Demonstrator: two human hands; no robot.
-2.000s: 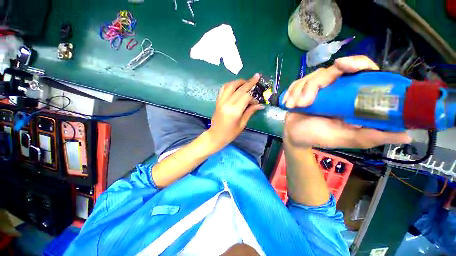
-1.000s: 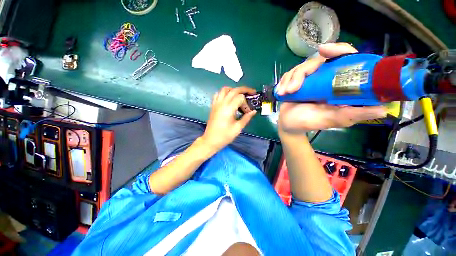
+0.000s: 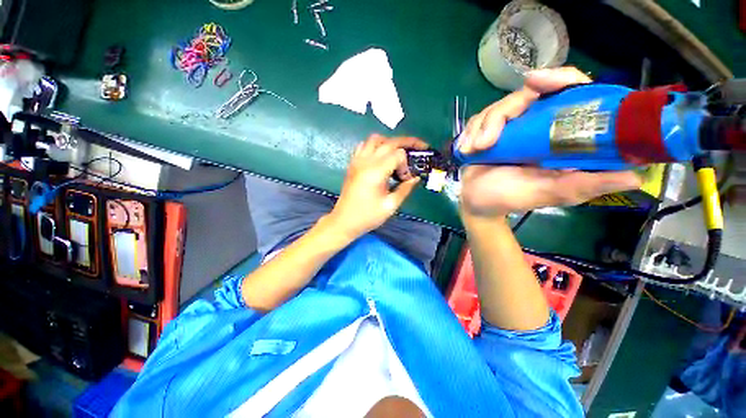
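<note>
A small black device module point(image 3: 420, 162) with a yellow-white part at its right side is held at the front edge of the green mat. My left hand point(image 3: 372, 184) grips it between thumb and fingers. My right hand point(image 3: 499, 175) is wrapped around a thick blue electric screwdriver point(image 3: 585, 126) with a red band. Its front end points left, at the module's right side; whether the tip touches a screw cannot be told. Thin silver tweezers point(image 3: 460, 114) lie just behind the screwdriver's front end.
On the green mat point(image 3: 270, 147) are a white patch point(image 3: 364, 86), a tub of metal bits point(image 3: 523, 47), a coloured tangle point(image 3: 200, 53), a wire loop point(image 3: 241, 96) and a small module point(image 3: 114, 86). A red compartment tray point(image 3: 466, 290) sits below the edge. Orange-framed units point(image 3: 127, 245) are at left.
Compared with two seconds ago, the module is turned to show its dark square face, and the screwdriver's rear has swung up slightly. A yellow-and-black handle now shows at right. Both hands keep their grips.
</note>
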